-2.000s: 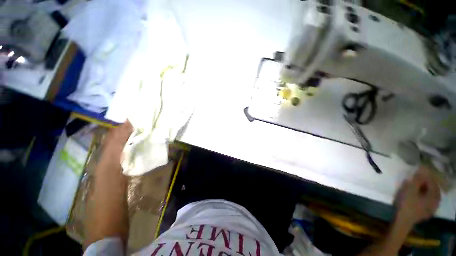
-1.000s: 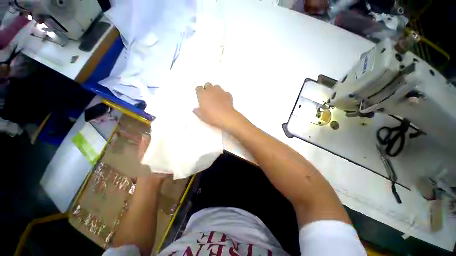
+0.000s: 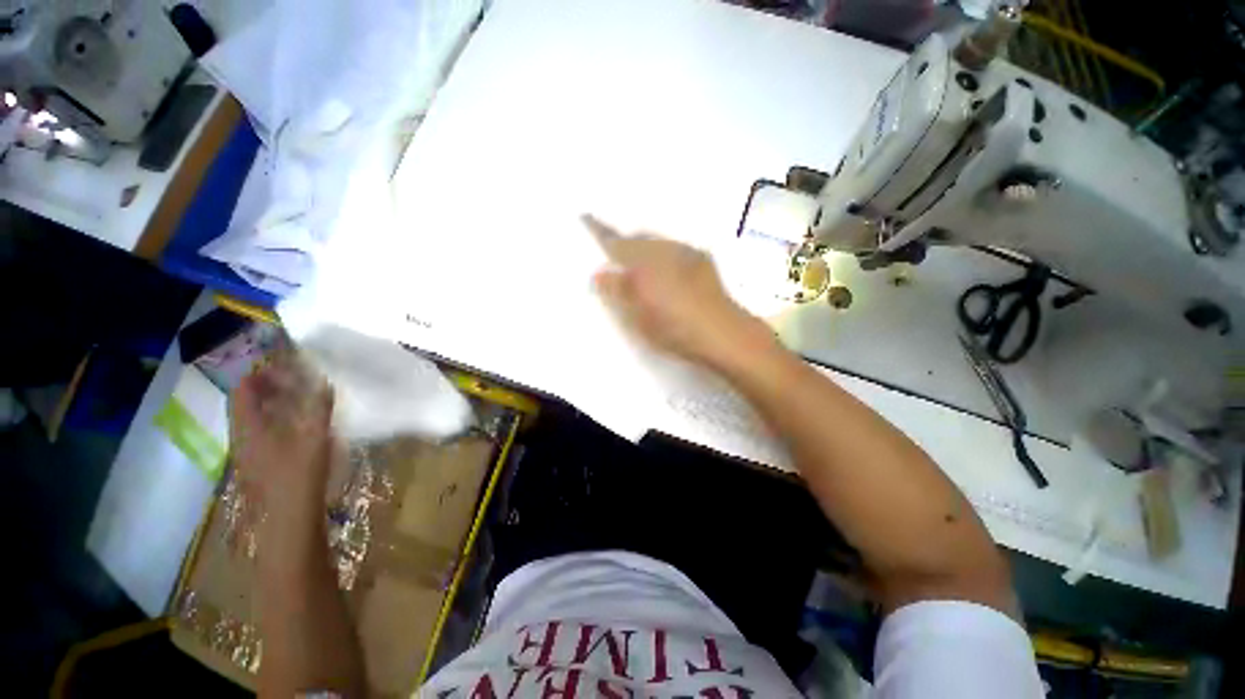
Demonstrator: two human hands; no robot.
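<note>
White fabric (image 3: 376,387) hangs over the table's left front corner, above the carton; its upper part is washed out. My left hand (image 3: 283,396) is blurred at the fabric's left edge; whether it grips the cloth cannot be told. My right hand (image 3: 665,291) is over the table, left of the needle area, with a finger pointing out. A white piece seems to lie under it, with a corner over the table's front edge, but its outline is washed out. The sewing machine (image 3: 942,150) stands at the right, its needle area (image 3: 815,277) lit yellow.
Black-handled scissors (image 3: 1006,317) and a slim tool (image 3: 1004,410) lie under the machine arm. A tan block (image 3: 1159,512) is at the table's right end. A taped carton (image 3: 410,526) sits in a yellow frame at the left. White cloth (image 3: 307,123) is heaped at the back left.
My right hand has moved right, off the fabric at the left, towards the machine. My left hand has moved left, and the fabric near it has shifted left and spread lower.
</note>
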